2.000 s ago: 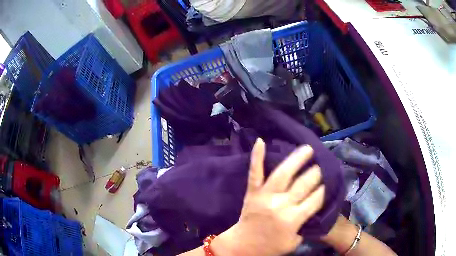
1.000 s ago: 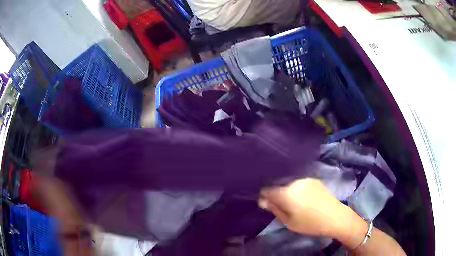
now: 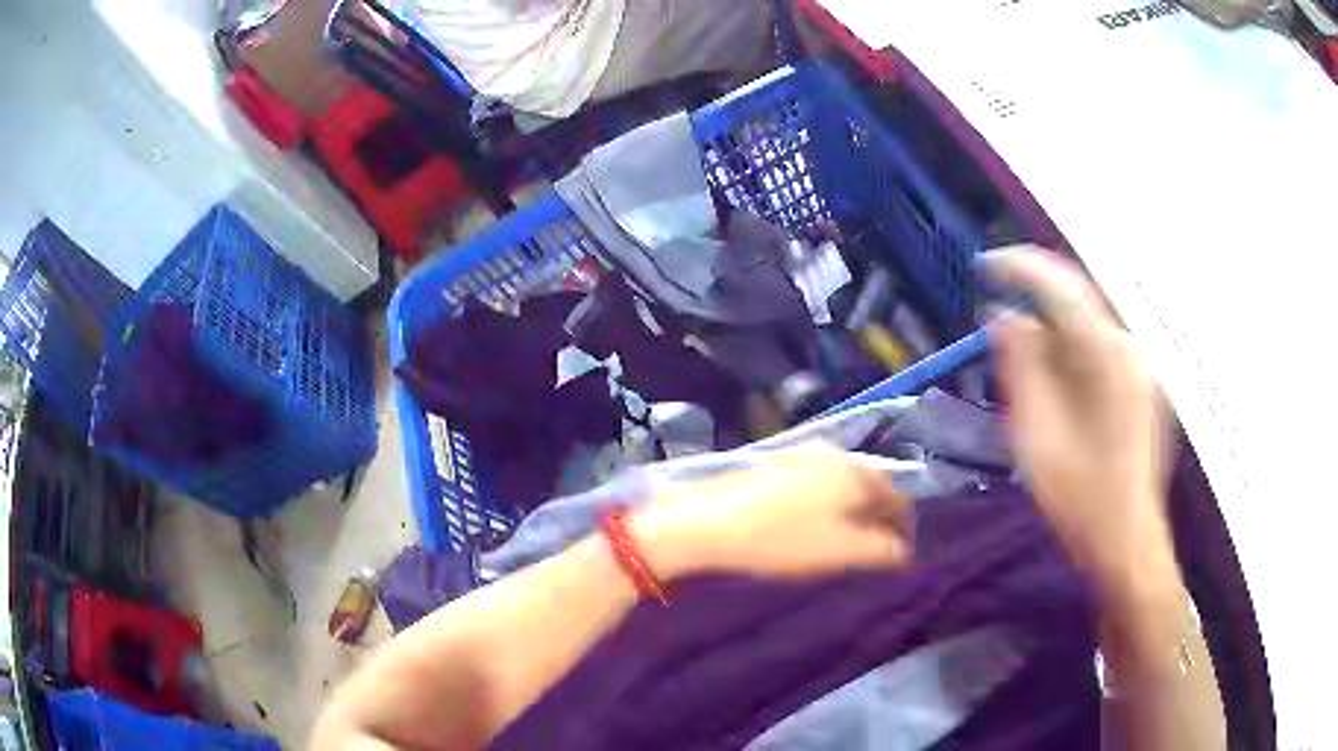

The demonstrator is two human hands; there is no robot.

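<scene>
A large dark purple garment piece (image 3: pixel 704 646) with pale grey areas lies across the near side, up to the near rim of the blue crate. My left hand (image 3: pixel 822 514), with a red bracelet at the wrist, is curled on the cloth near its upper edge and grips it; the fingertips are hidden. My right hand (image 3: pixel 1079 382) is raised off the cloth at the right, between the crate and the table edge. It is blurred, with something dark by its fingertips; whether it holds this cannot be told.
The blue crate (image 3: pixel 536 242) holds purple and grey cloth and several small spools or tubes. A white table (image 3: pixel 1174 250) with a dark red edge curves along the right. More blue crates (image 3: pixel 279 360) and red stools (image 3: pixel 385 165) stand at the left. Pale cloth lies behind the crate.
The garment piece, swung out to the left a second ago, now lies across the near side. My left hand has come back to the middle; my right hand has risen to the right. The view has shifted.
</scene>
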